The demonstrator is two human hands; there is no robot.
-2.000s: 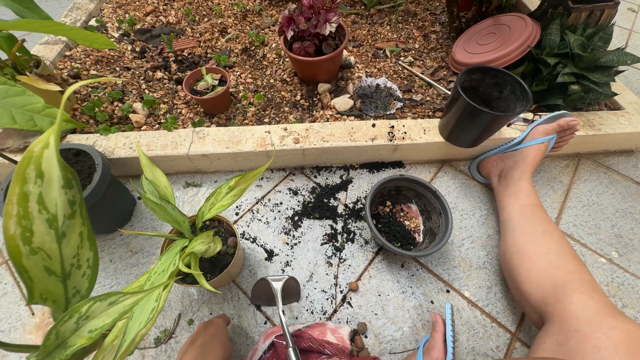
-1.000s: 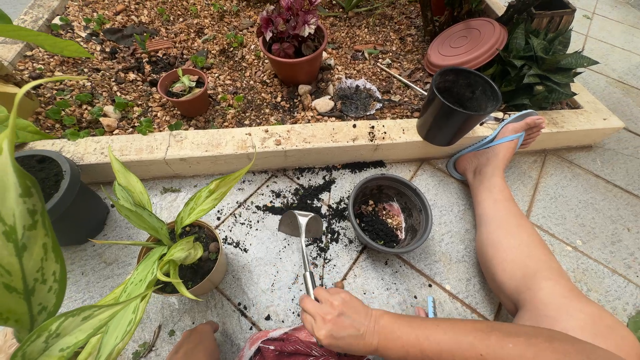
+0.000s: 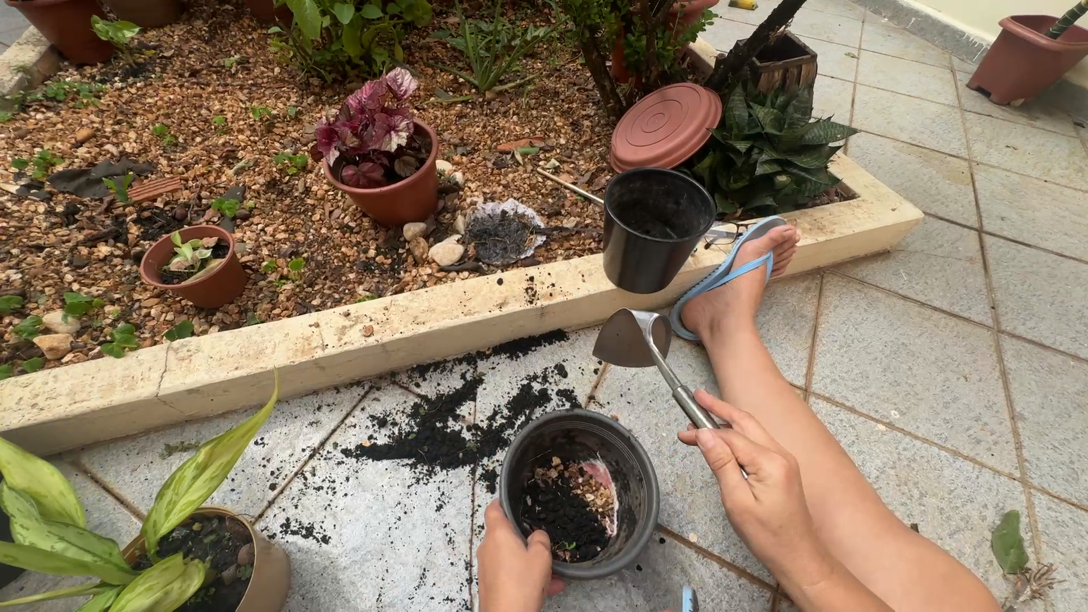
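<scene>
My right hand grips the metal handle of a small garden hoe, its blade raised just below a black plastic pot on the planter's edge. With my left hand I hold the near left rim of a dark grey plastic pot. Dark soil, small pebbles and a pinkish-white piece lie inside it. Spilled black soil is spread over the tiles to the left of this pot. A tan pot with a variegated leafy plant stands at lower left.
A cream planter curb crosses the view, with gravel behind it. In the bed are a terracotta-coloured pot with a purple-leaved plant, a small succulent pot and a round reddish saucer. My sandalled foot rests against the curb at right.
The hoe, lying low in the view two seconds ago and then taken in my right hand, is now up and to the right of the grey pot. My left hand has come onto that pot's rim.
</scene>
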